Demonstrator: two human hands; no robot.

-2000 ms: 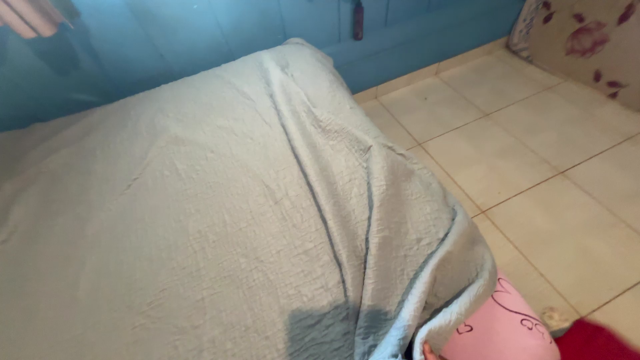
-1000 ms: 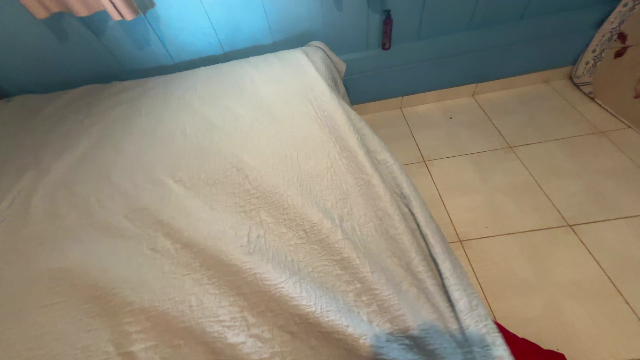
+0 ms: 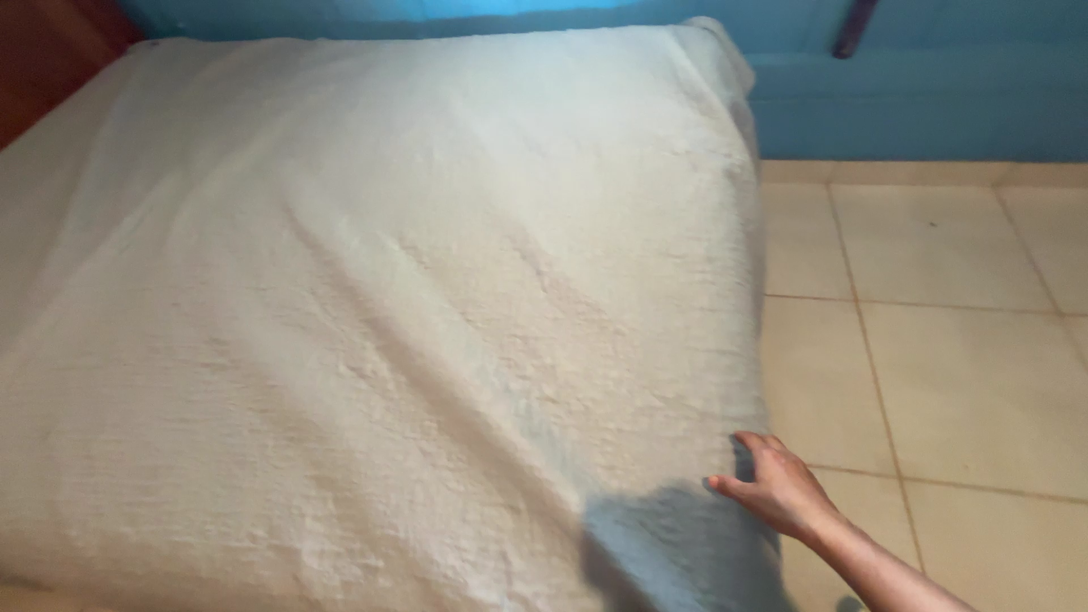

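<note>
A pale, textured bed cover (image 3: 476,297) spreads over a bed or mattress, with long diagonal creases running toward the lower right. At its right edge is my right hand (image 3: 778,484), thumb and fingers spread apart, at the cover's side. Whether the fingertips press on the cloth cannot be told. A dark shadow falls on the cover just left of the hand. The far right corner of the cover hangs in a bunched fold by the wall. My left hand is out of view.
Behind the bed stands a blue panelled wall (image 3: 918,102) with a dark, narrow object (image 3: 854,30) against it. A reddish-brown surface (image 3: 51,59) is at the upper left. Cream floor tiles (image 3: 952,374) run along the bed's right side.
The large folds at the cover's right side two seconds ago are spread out now. The pink patterned thing beside them is out of view. My right hand shows clearly now. The view has shifted.
</note>
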